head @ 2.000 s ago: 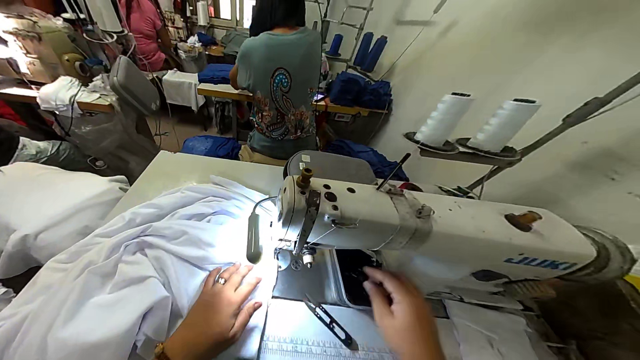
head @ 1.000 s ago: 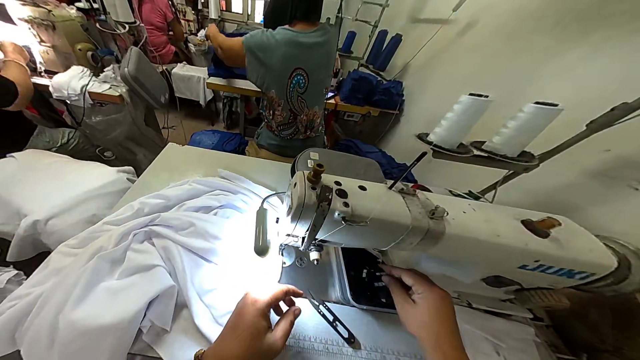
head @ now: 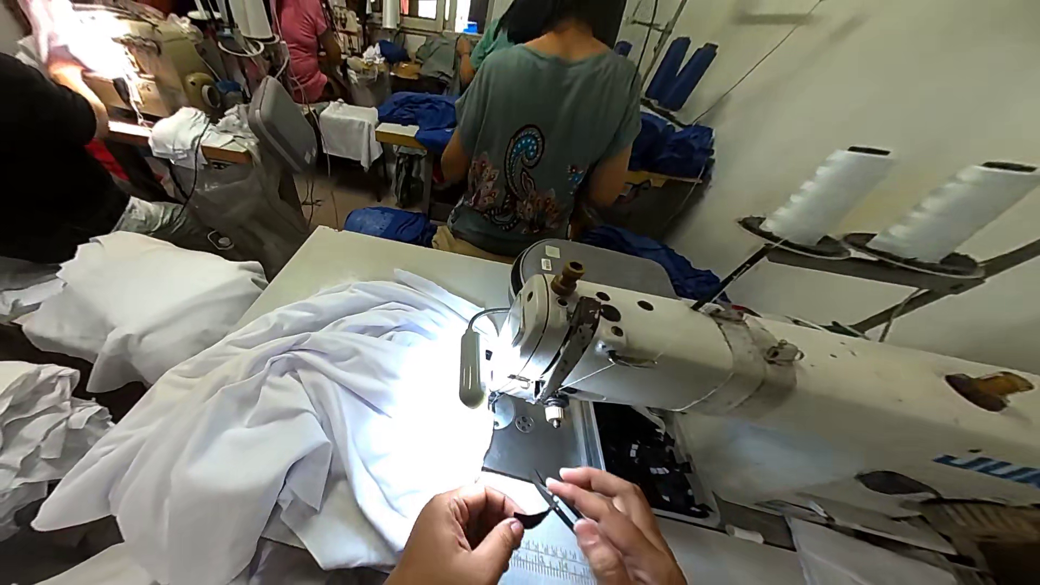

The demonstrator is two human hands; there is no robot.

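Near the bottom centre, my left hand [head: 467, 532] pinches a small black strip [head: 532, 517] between thumb and fingers. My right hand [head: 617, 528] holds dark thread snips [head: 556, 500], whose blades meet the strip. Behind both hands is the metal needle plate [head: 528, 439] of a white Juki sewing machine [head: 650, 349]. A tray [head: 650, 463] of small black pieces, some with light marks, lies under the machine arm. White fabric [head: 268, 414] is heaped left of the needle area, brightly lit beside a small lamp [head: 471, 370]. A printed ruler scale [head: 548, 561] shows below my hands.
Two white thread cones [head: 829, 195] stand on a rack at the right. A person in a grey-green top [head: 544, 138] sits ahead, back turned. Other people work at the far left and behind. More white fabric [head: 146, 301] is piled left of the table [head: 357, 260].
The snips lay on the table before; now my right hand holds them. My right hand has come from the tray to my left hand, which now shows a black strip.
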